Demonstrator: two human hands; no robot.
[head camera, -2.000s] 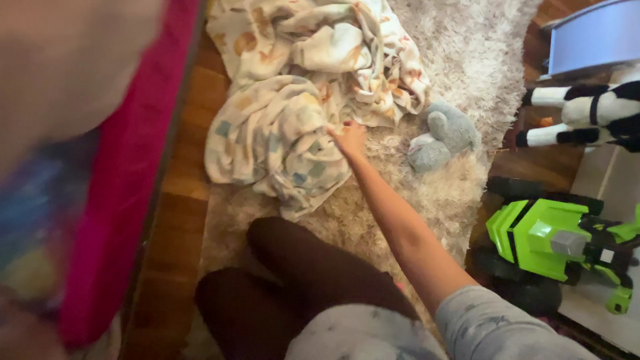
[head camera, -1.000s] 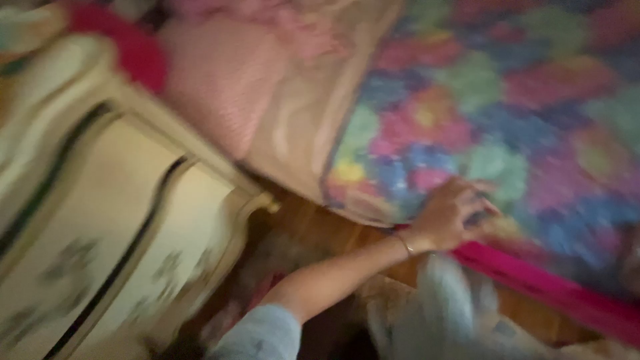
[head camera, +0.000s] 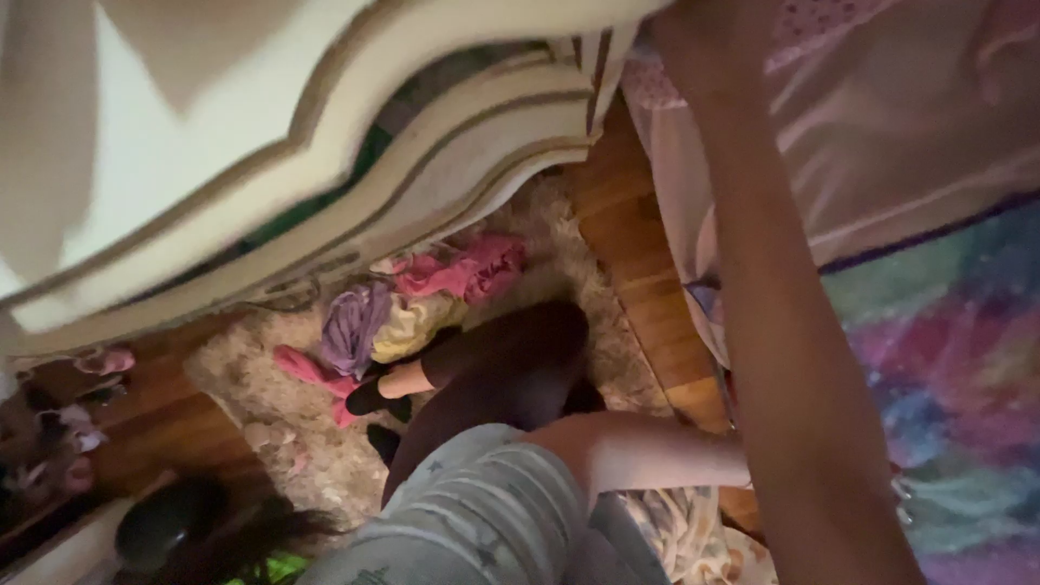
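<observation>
A bare forearm, apparently my right, crosses the right side of the view from bottom to top, passing over the bed's edge. Its hand is cut off at the top, by the corner of a cream dresser (head camera: 487, 138) and a pink dotted cloth (head camera: 654, 85). My other arm, in a pale grey sleeve, stretches right behind that forearm. Only small parts of its hand, my left hand (head camera: 900, 491), show against multicoloured bedding (head camera: 934, 390); its grip is hidden. A pale pink sheet (head camera: 877, 171) covers the bed beside it.
Pink (head camera: 463, 272), purple (head camera: 355, 329) and yellow clothes (head camera: 414, 325) lie on the shaggy rug (head camera: 244, 357) by my feet. A patterned blanket (head camera: 682, 528) is at the bottom. Small pinkish items (head camera: 81, 422) and a black rounded object (head camera: 171, 520) are at the lower left.
The view has swung far round from the rug and blanket to the dresser and bed. A hand seen at the edge of the multicoloured bedding is now mostly hidden behind the other forearm.
</observation>
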